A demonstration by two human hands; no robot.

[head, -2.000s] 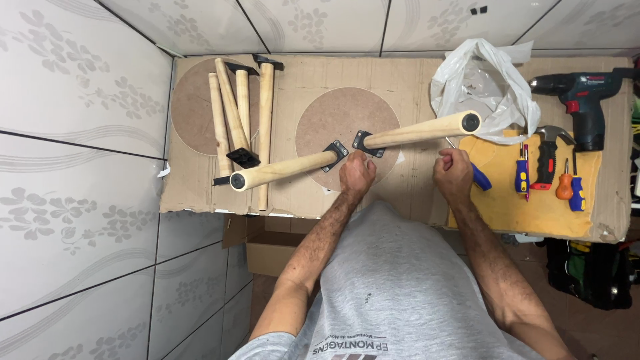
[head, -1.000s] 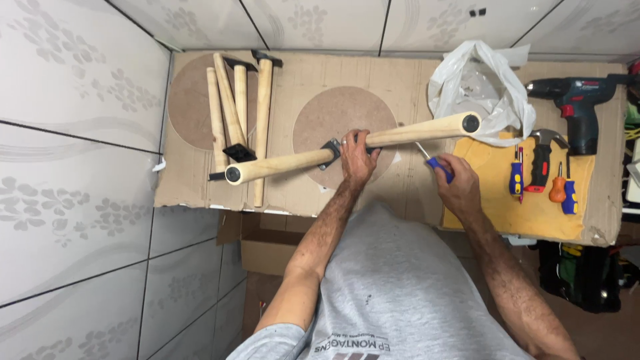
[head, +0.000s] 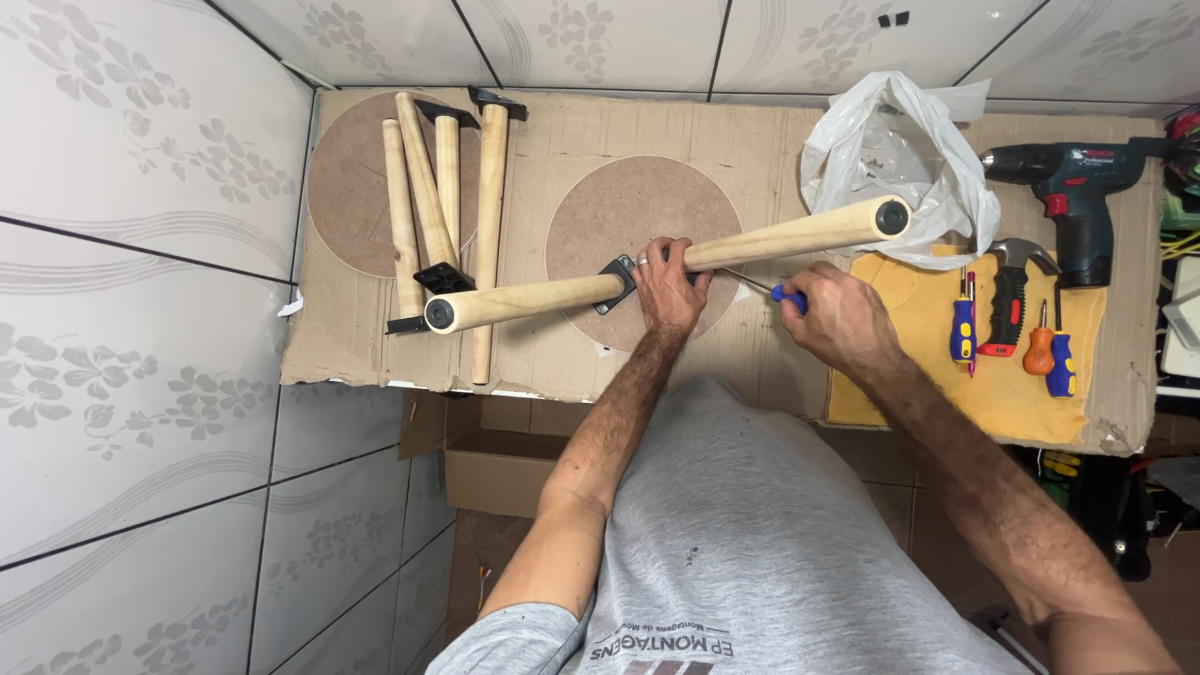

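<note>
Two round wooden furniture legs with black mounting plates stand out from a round fiberboard disc (head: 600, 225). The left leg (head: 534, 302) points left, the right leg (head: 797, 234) points up to the right. My left hand (head: 670, 286), with a ring on one finger, grips the plate end of the right leg, and its fingers partly hide that plate. In my right hand (head: 834, 314) is a screwdriver (head: 789, 298) with a blue handle; its shaft points left at the right leg's plate. The tip's exact contact cannot be seen.
Several loose legs (head: 489, 234) lie over another disc (head: 347, 206) at left. At right are a plastic bag (head: 825, 178), a cordless drill (head: 1078, 187), and a yellow cloth (head: 872, 394) with a claw hammer (head: 1008, 300) and several screwdrivers (head: 963, 328). Cardboard (head: 769, 131) covers the worktop against tiled walls.
My left hand has moved from the near side of the plates onto the right leg's plate end. My right hand has brought the screwdriver round so its shaft points at that plate.
</note>
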